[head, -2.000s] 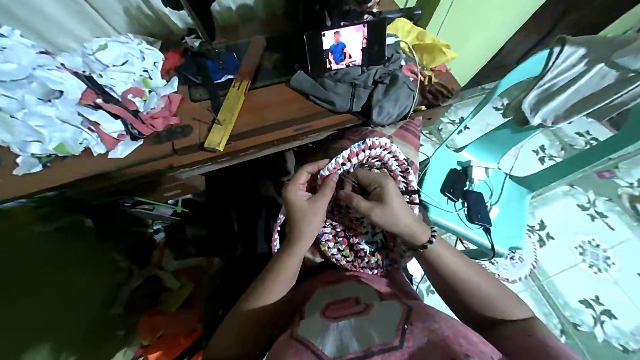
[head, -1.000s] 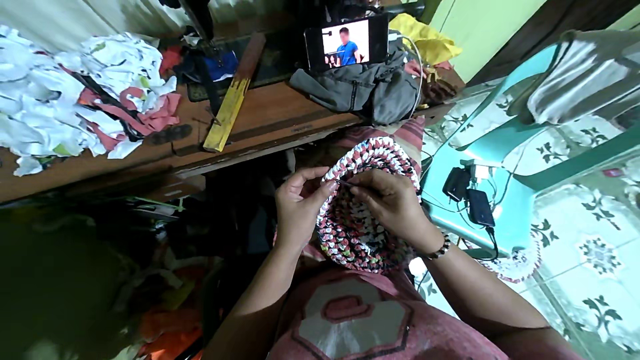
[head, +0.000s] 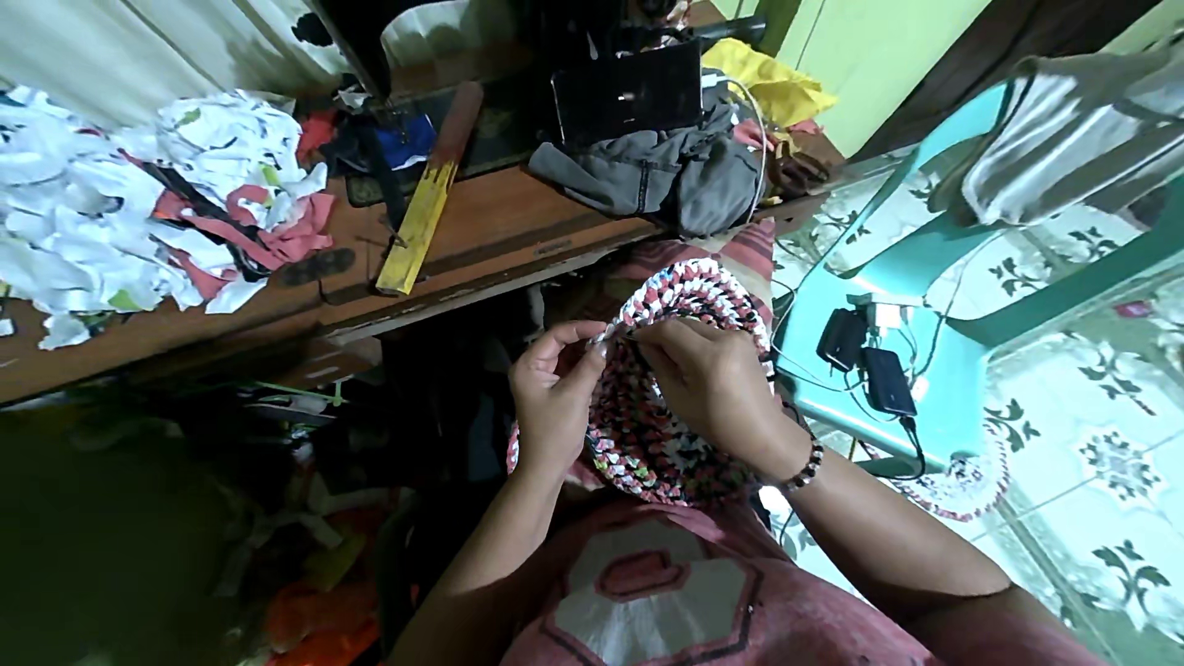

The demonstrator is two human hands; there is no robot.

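A round piece of braided or crocheted fabric work (head: 638, 453) in red, white and black lies on my lap, its upper edge curled up. My left hand (head: 555, 393) pinches the left part of that edge between thumb and fingers. Close beside it, my right hand (head: 717, 384), with a beaded bracelet at the wrist, has its fingers curled at the same edge; a small tool in it cannot be made out. The fingertips of both hands nearly meet, and the right hand hides part of the work.
A wooden table (head: 499, 231) bears white fabric scraps (head: 79, 213), a worn yellow wooden bar (head: 416, 227), a grey cloth (head: 638, 176) and a phone with a dark screen (head: 629, 92). On the right, a turquoise plastic chair (head: 814, 398) holds black adapters (head: 888, 381) with cables.
The phone's screen, lit with a picture before, is now dark. My hands have shifted slightly along the curled edge, which both still touch.
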